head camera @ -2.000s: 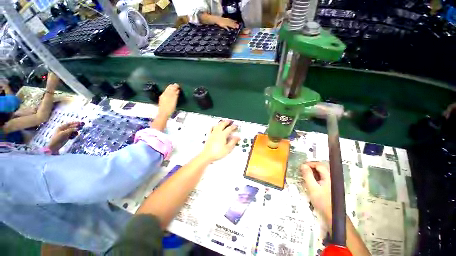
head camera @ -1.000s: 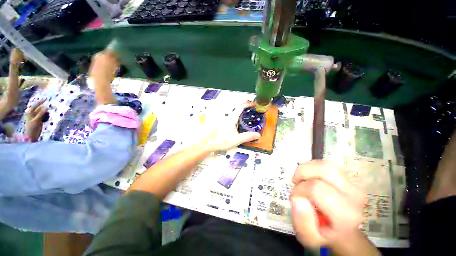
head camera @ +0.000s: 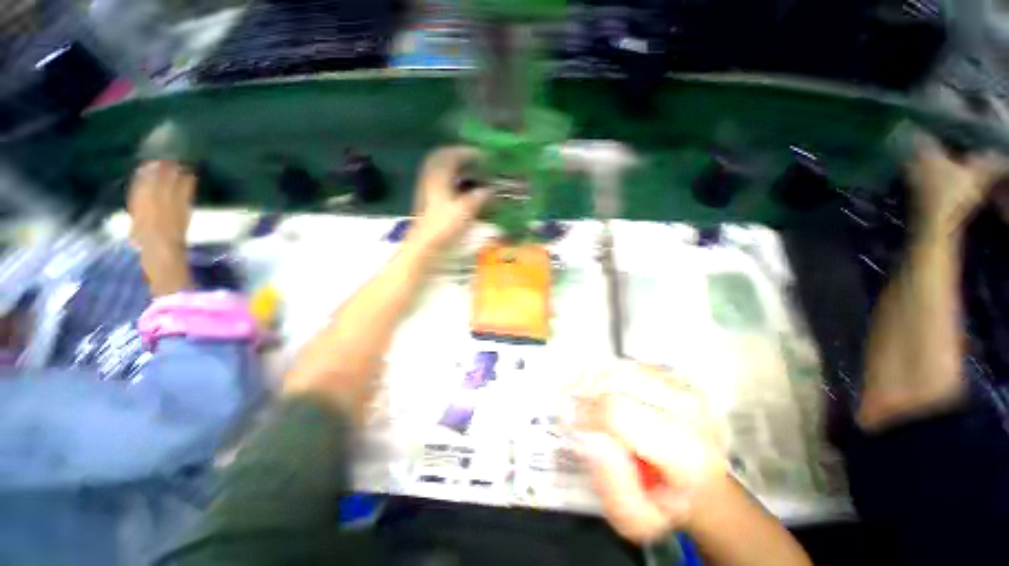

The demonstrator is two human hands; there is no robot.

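Note:
The frame is blurred. My left hand (head camera: 445, 201) is at the near edge of the conveyor, just left of the green press head (head camera: 515, 166). Its fingers are around a dark unit (head camera: 470, 185), mostly hidden. The orange base pad (head camera: 512, 293) lies bare under the press. My right hand (head camera: 653, 442) is closed around the red knob (head camera: 648, 473) of the press lever (head camera: 613, 287), right of the pad and nearer to me.
Black units (head camera: 360, 177) stand on the green conveyor (head camera: 420, 111) left and right of the press. A neighbour's arm with a pink cuff (head camera: 199, 317) reaches in at left, another person's arm (head camera: 924, 310) at right. Printed newspaper (head camera: 664, 332) covers the bench.
My left hand has moved from the pad up to the conveyor edge, and the black unit has left the pad. My right hand stays on the knob. The view has shifted.

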